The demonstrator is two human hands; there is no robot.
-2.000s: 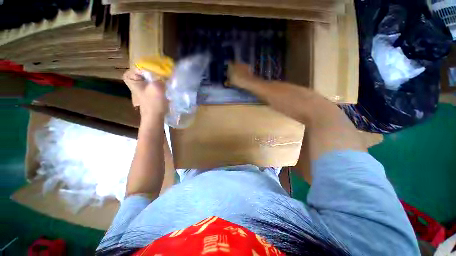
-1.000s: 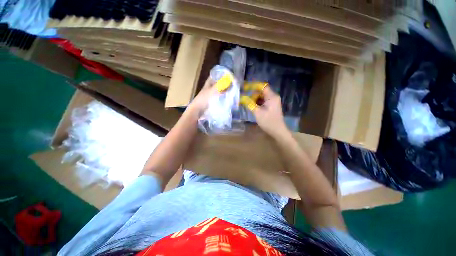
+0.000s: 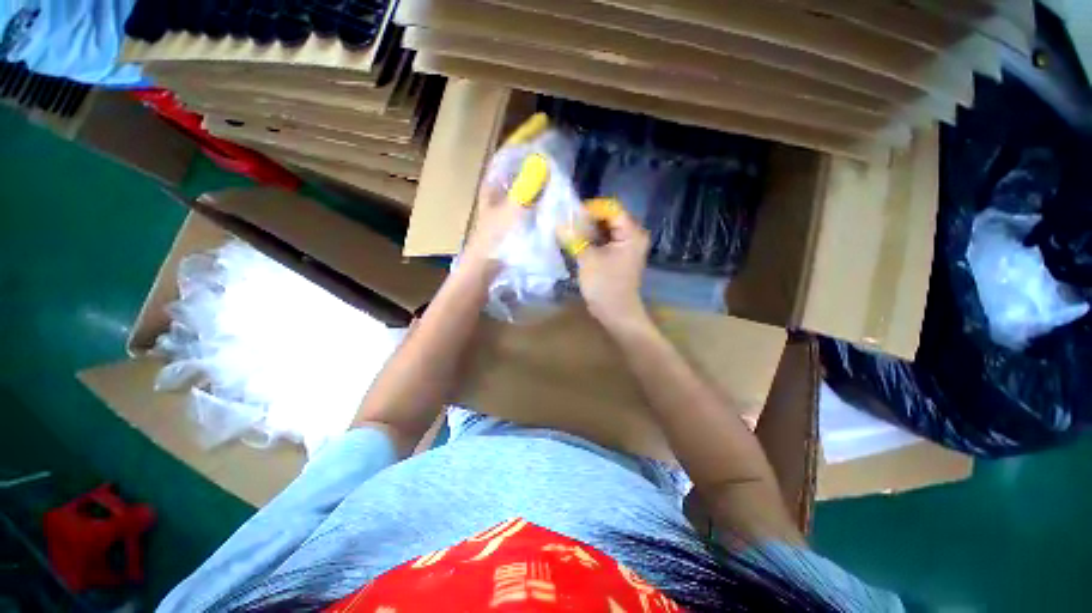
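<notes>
My left hand [image 3: 493, 211], with yellow finger cots, holds a loose bunch of clear poly bags [image 3: 539, 246] over the left side of the packing carton [image 3: 868, 240]. My right hand [image 3: 610, 260], also with yellow finger cots, is at the right edge of the bunch, its fingertips touching the bags. Blur hides whether it grips one. Bagged black parts [image 3: 689, 210] stand in rows inside the carton.
Stacked cardboard sheets [image 3: 719, 60] rise beyond the carton. A second stack [image 3: 311, 102] with black parts on top stands at left. The bag supply carton [image 3: 156, 407] is low left. A black bin liner [image 3: 910, 383] is at right. A red stool [image 3: 96, 535] shows lower left.
Against one second ago, my right hand has moved slightly left and down, against the bag bunch. The dark piece seen behind the bunch no longer shows. Against two seconds ago, the view has turned.
</notes>
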